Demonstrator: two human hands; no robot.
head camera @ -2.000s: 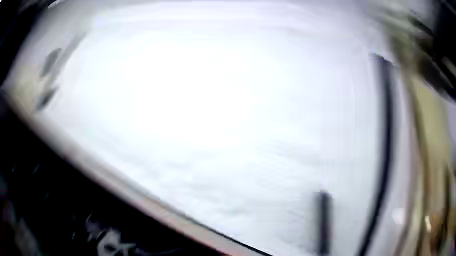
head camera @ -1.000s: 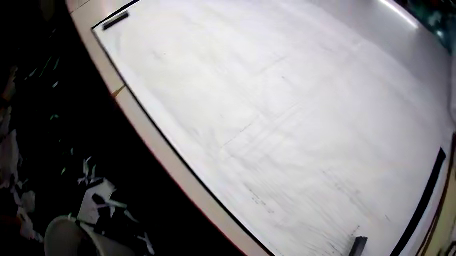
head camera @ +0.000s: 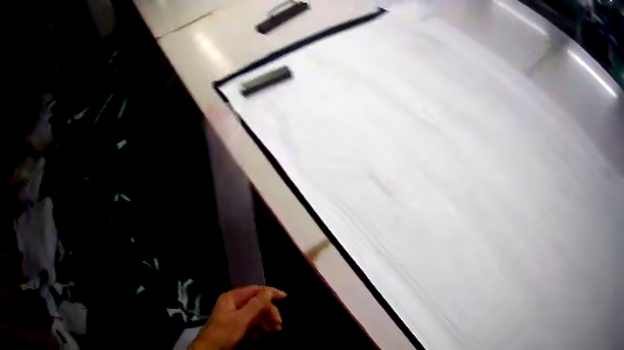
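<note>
The large white paper marker (head camera: 438,164) lies on the table, with faint lines on it. Dark fabric (head camera: 308,42) shows as a thin strip along its far-left end and its near long edge. A dark grey weight (head camera: 267,80) rests on the paper near the far-left corner. A second dark bar (head camera: 282,16) lies on the bare table beyond the fabric strip. My left hand (head camera: 243,316) is at the bottom, off the table's near edge. Its fingers are loosely curled and hold nothing visible. My right hand is out of the picture.
The white table's red-lined near edge (head camera: 287,236) runs from upper left to bottom centre. A pale upright leg or panel (head camera: 236,219) stands under it. The dark floor at left holds white scraps (head camera: 37,239) and small green bits. Bright reflections lie on the tabletop at upper right.
The view has shifted towards the far-left end of the lay. My left hand and the second bar have come into view. The near weight and the dark strip at right have left the picture.
</note>
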